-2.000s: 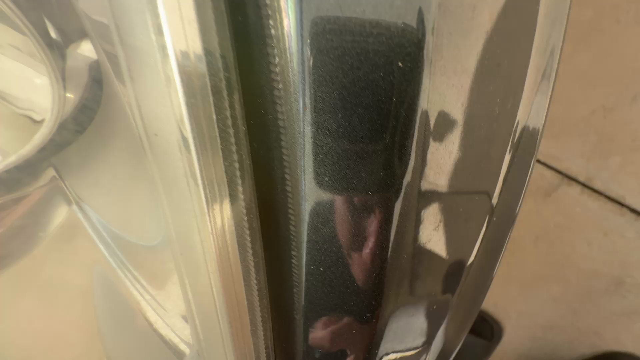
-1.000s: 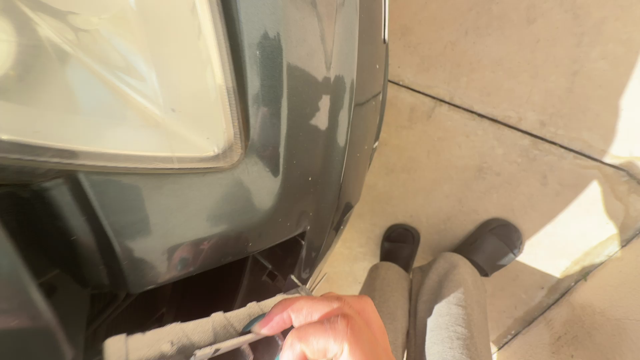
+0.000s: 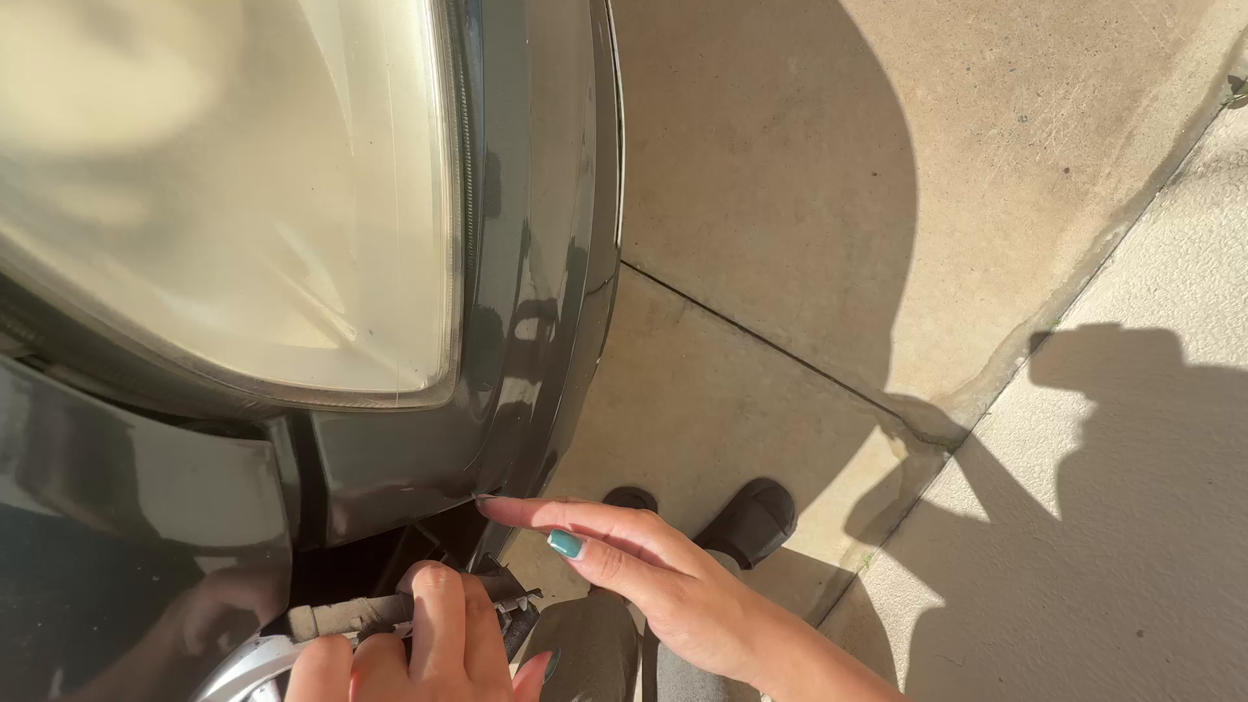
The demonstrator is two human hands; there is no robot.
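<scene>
A clouded car headlight (image 3: 244, 195) fills the upper left, set in a dark painted car body. My right hand (image 3: 634, 575), with green nail polish, touches the lower edge of the bumper corner (image 3: 409, 468) with its fingertip; its fingers hold nothing. Lower and to the left, my left hand (image 3: 439, 634) lies with curled fingers on a dirty wheel-arch liner edge (image 3: 351, 616); whether it grips that edge cannot be told. A dark gap lies between the bumper and this edge, and broken black plastic (image 3: 517, 604) shows by the fingers of my left hand.
A silver wheel (image 3: 253, 668) is partly in view at the lower left, under the dark fender (image 3: 146, 507). My feet in dark shoes (image 3: 751, 522) stand on concrete (image 3: 760, 195) beside the car. A textured wall or slab (image 3: 1121, 546) with shadows lies at the right.
The view has pulled back from the close-up of the headlight edge. One second ago a single hand showed at the wheel-arch edge; now both hands show, one fingertip at the bumper's corner.
</scene>
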